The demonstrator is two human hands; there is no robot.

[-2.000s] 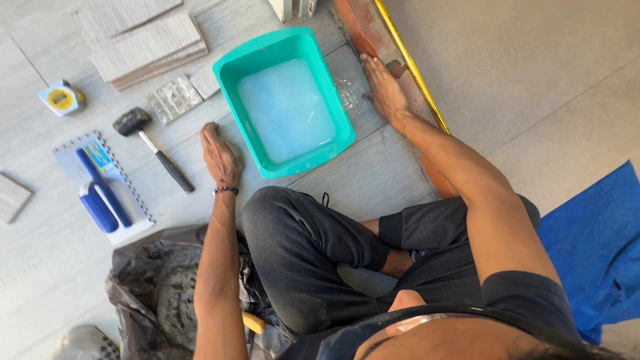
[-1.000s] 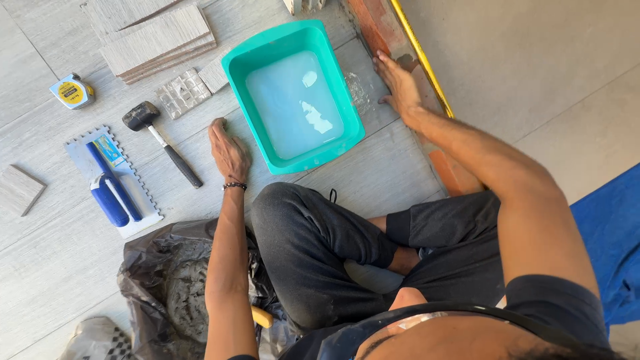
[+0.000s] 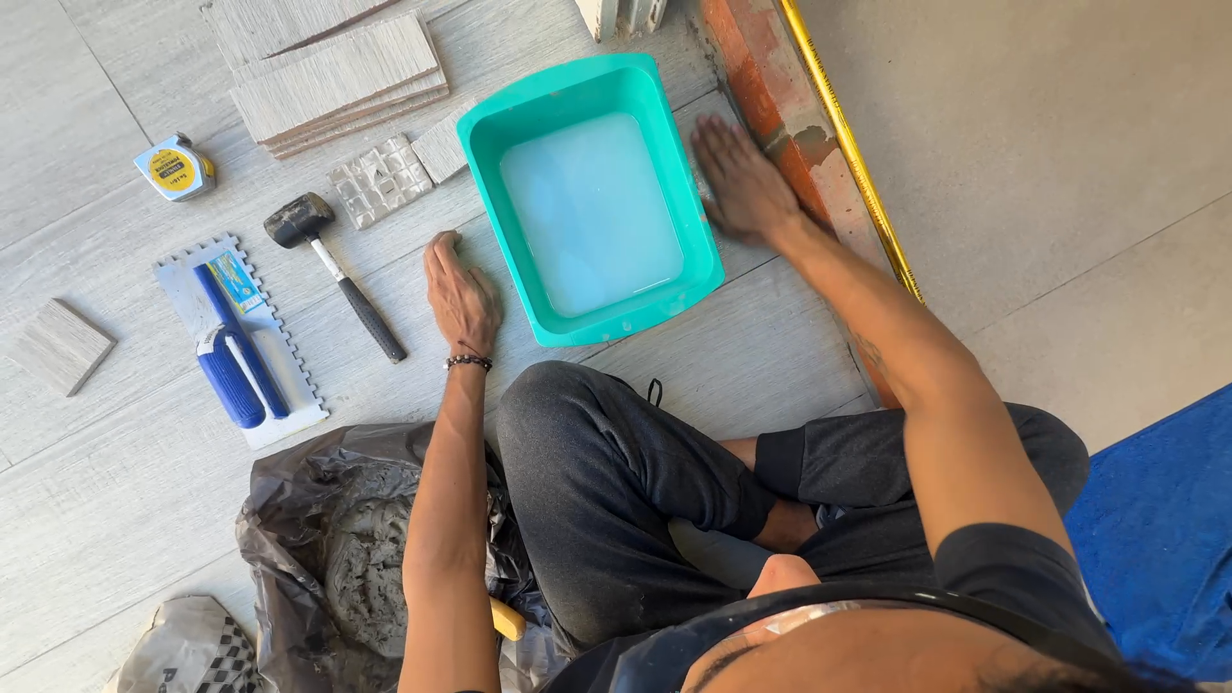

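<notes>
My left hand (image 3: 464,300) rests on the wood-look tile floor with its fingers curled and nothing visible in it, between a black rubber mallet (image 3: 337,274) and a teal plastic basin (image 3: 707,274). Cloudy whitish water (image 3: 597,212) fills part of the basin. On the basin's other side, my right hand (image 3: 743,183) lies flat and slightly blurred over the floor, beside a reddish brick-coloured edge strip (image 3: 746,58). A blue-handled notched trowel (image 3: 241,346) lies left of the mallet. Near the basin is a small tile piece with ridged mortar (image 3: 381,180).
Stacked cut tile strips (image 3: 337,82) lie at the upper left, a tape measure (image 3: 176,168) and a tile offcut (image 3: 64,346) further left. A plastic-lined container of grey mortar (image 3: 366,577) sits by my left forearm. A yellow level or bar (image 3: 852,144) runs along the edge; a blue sheet (image 3: 1165,539) is right.
My right hand has moved off the brick-coloured strip onto the floor between it and the basin. My left hand stays beside the basin.
</notes>
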